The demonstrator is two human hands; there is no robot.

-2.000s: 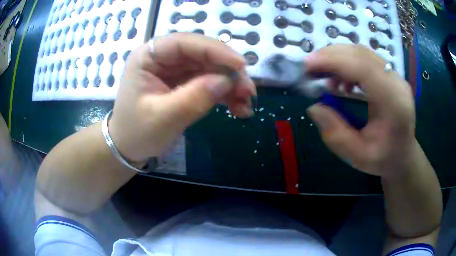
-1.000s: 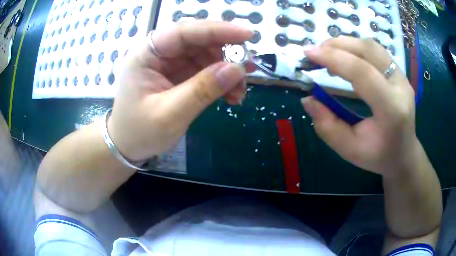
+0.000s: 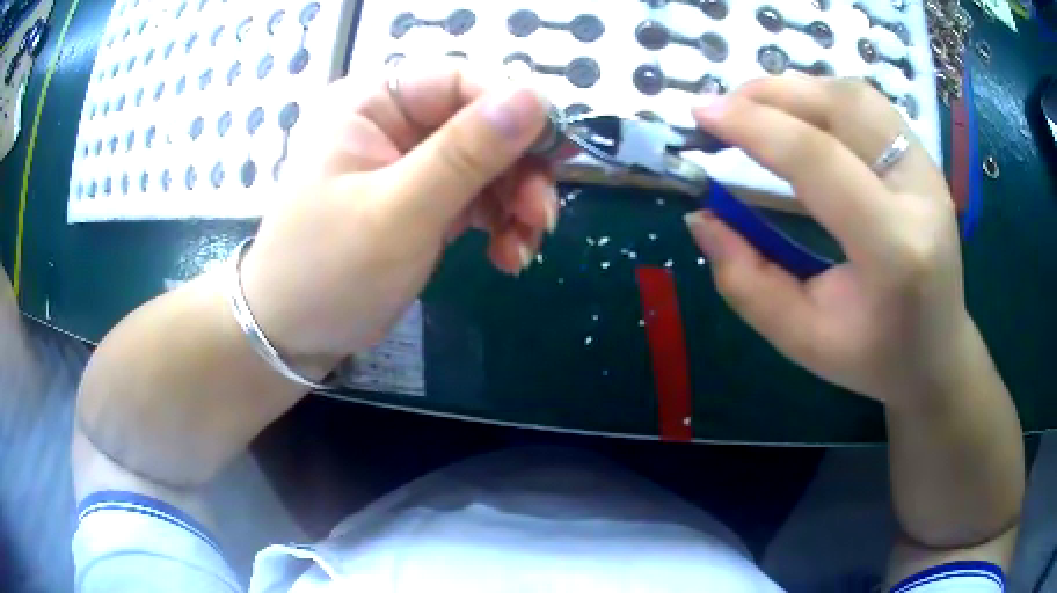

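Observation:
My left hand (image 3: pixel 394 209) pinches a small round metal part (image 3: pixel 547 133) between thumb and fingers; the fingers cover much of it. My right hand (image 3: pixel 840 232) holds side cutters (image 3: pixel 759 229) with blue handles and silver jaws. The jaws are spread and their tips are at the edge of the round part. A white foam tray (image 3: pixel 603 43) with dumbbell-shaped cut-outs lies behind both hands, with shiny parts in many pockets. Tiny white offcuts (image 3: pixel 603 242) are scattered on the green surface below the hands.
A second white foam tray (image 3: pixel 174 116) lies at the left. A red strip (image 3: pixel 664 353) is on the bench near its front edge. Small copper-coloured rings (image 3: pixel 948 52) are piled right of the tray. A pale label (image 3: pixel 394 359) lies by my left wrist. A yellow line runs at far left.
The round part was blurred, then showed its bright face to the camera; now it is turned more edge-on in my left fingers. The cutters came from apart to the part and have shifted slightly left.

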